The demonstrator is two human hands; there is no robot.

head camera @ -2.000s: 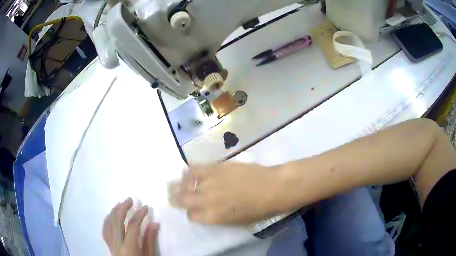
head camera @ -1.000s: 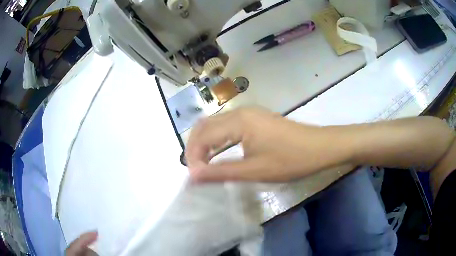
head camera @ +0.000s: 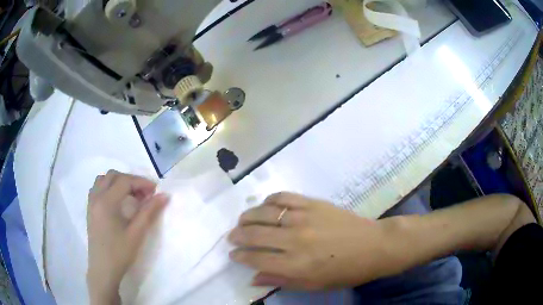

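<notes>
A thin white fabric piece (head camera: 196,238) lies on the white table in front of the machine; its edges are hard to make out. My left hand (head camera: 128,205) is at its upper left, with thumb and fingertips pinched together on the cloth. My right hand (head camera: 286,238), with a ring, lies palm down on the cloth, fingers slightly spread and pointing left. The presser foot (head camera: 192,117) and the shiny needle plate (head camera: 169,140) are above the hands. The orange-brown block (head camera: 213,110) sits right of the foot. Neither hand touches them.
The white machine head (head camera: 107,53) fills the upper left. Pink-handled snips (head camera: 292,25), a tan card (head camera: 372,30), a looped white strip (head camera: 393,21) and a black phone (head camera: 479,15) lie behind. A ruler scale (head camera: 434,122) runs along the front edge. A dark patch (head camera: 227,159) marks the bed.
My left hand has come up from the lower edge onto the cloth. My right hand has lowered the lifted cloth and now lies flat on it. The camera view has shifted.
</notes>
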